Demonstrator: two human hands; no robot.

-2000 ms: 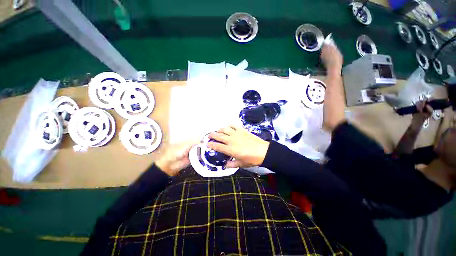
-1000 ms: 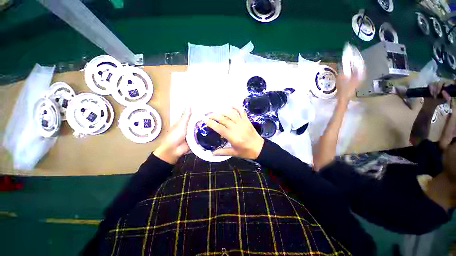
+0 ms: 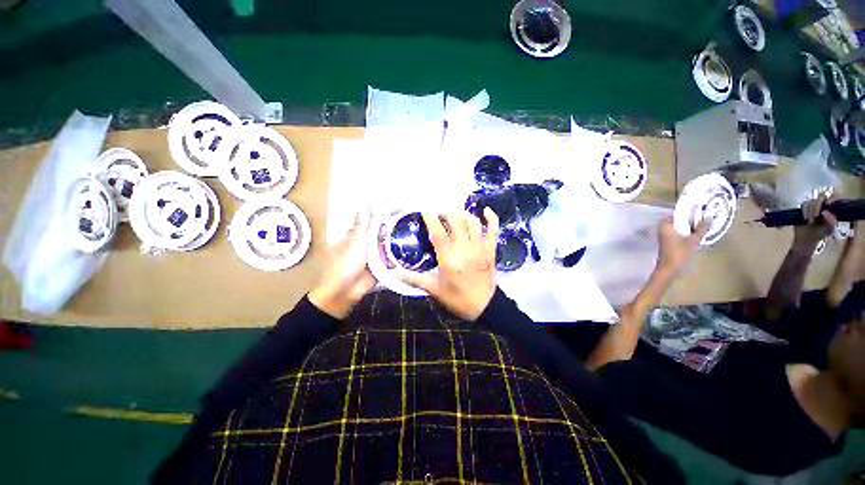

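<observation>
A white round housing [image 3: 381, 269] lies on the white sheet close to my body. A glossy black round cover [image 3: 409, 241] sits in its middle. My left hand [image 3: 347, 269] grips the housing's left rim. My right hand [image 3: 461, 258] lies over the right side, its fingers on the black cover and its thumb near the lower rim. More black covers [image 3: 512, 206] are clustered on the white sheet [image 3: 353, 170] just right of my right hand. My right hand hides part of the cover and the rim.
Several white housings [image 3: 269, 234] lie at left beside a folded foam sheet [image 3: 59, 213]. Another worker's hand [image 3: 679, 242] holds a white round unit at right, near a grey-white box [image 3: 726, 137]. A grey bar [image 3: 190, 52] slants over the green conveyor [image 3: 398, 47] behind.
My right hand has shifted right on the unit, showing more of the black cover's left side. The other worker's hand has brought a white unit down beside the box. The conveyor unit has moved right.
</observation>
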